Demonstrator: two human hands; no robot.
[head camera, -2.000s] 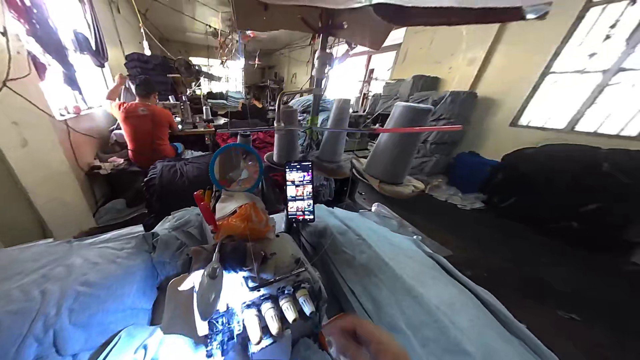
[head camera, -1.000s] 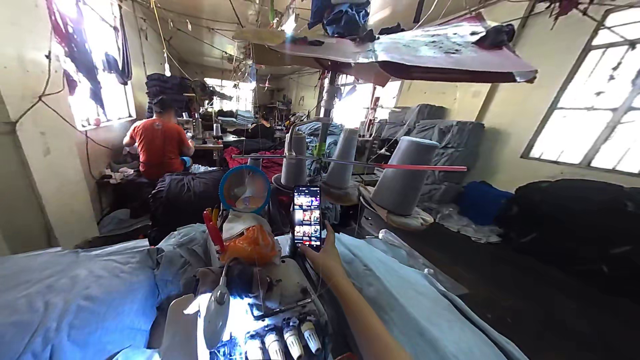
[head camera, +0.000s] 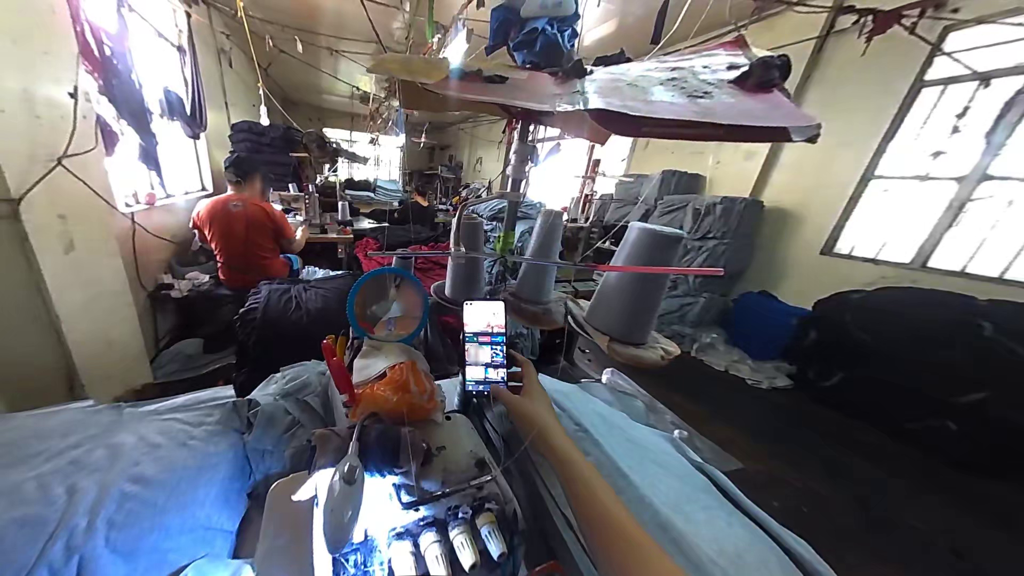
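My right hand reaches forward to a smartphone that stands upright with its screen lit. The thumb is at the phone's lower edge and the fingers are at its right side; whether they grip it cannot be told. Below and to the left is a sewing machine with several white tension knobs and a lit lamp. An orange plastic bag lies behind the machine, near a round blue-framed mirror. My left hand is not in view.
Grey thread cones stand behind the phone, below a red-ended rod. Light blue fabric covers both sides of the machine. A person in an orange shirt sits at the back left. Black bundles lie at right.
My right hand has moved from beside the tension knobs up to the phone, where it was one second ago too. The person in orange has lowered a raised arm. The view has tilted up.
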